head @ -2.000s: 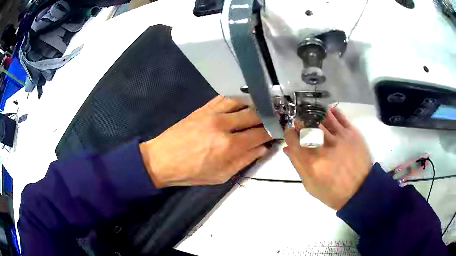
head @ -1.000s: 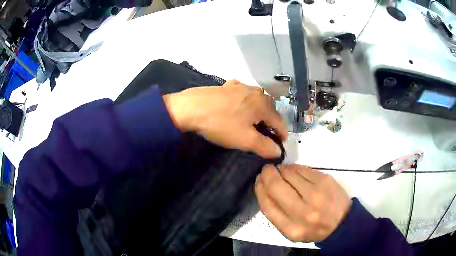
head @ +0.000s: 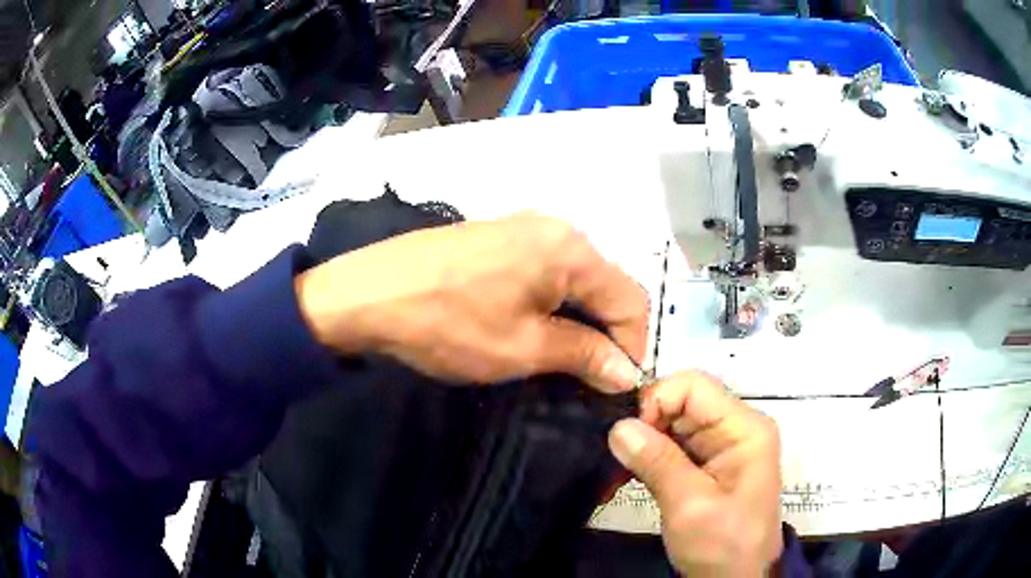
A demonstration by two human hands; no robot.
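The black bag panel (head: pixel 373 463) hangs from my hands over the table's front edge, left of the sewing machine. My left hand (head: pixel 486 305) pinches its edge between thumb and fingers. My right hand (head: pixel 707 463) pinches the same edge just beside the left fingertips; the exact bit held is mostly hidden by the fingers. The presser foot and needle area (head: pixel 737 305) is behind and right of my hands, with no cloth under it. The thread snips (head: pixel 908 382) with pink handles lie on the table to the right.
A control box (head: pixel 882 237) with a lit screen is on the machine at the right. A blue crate (head: pixel 565 68) stands behind the table. Grey and black fabric pieces (head: pixel 237 136) lie at the back left. A black cord (head: pixel 791 397) crosses the table, which has a printed ruler scale.
The panel has come out from the needle area towards me and left. Both hands have moved away from the machine and now pinch the panel's edge together. The view has tilted up, showing the crate.
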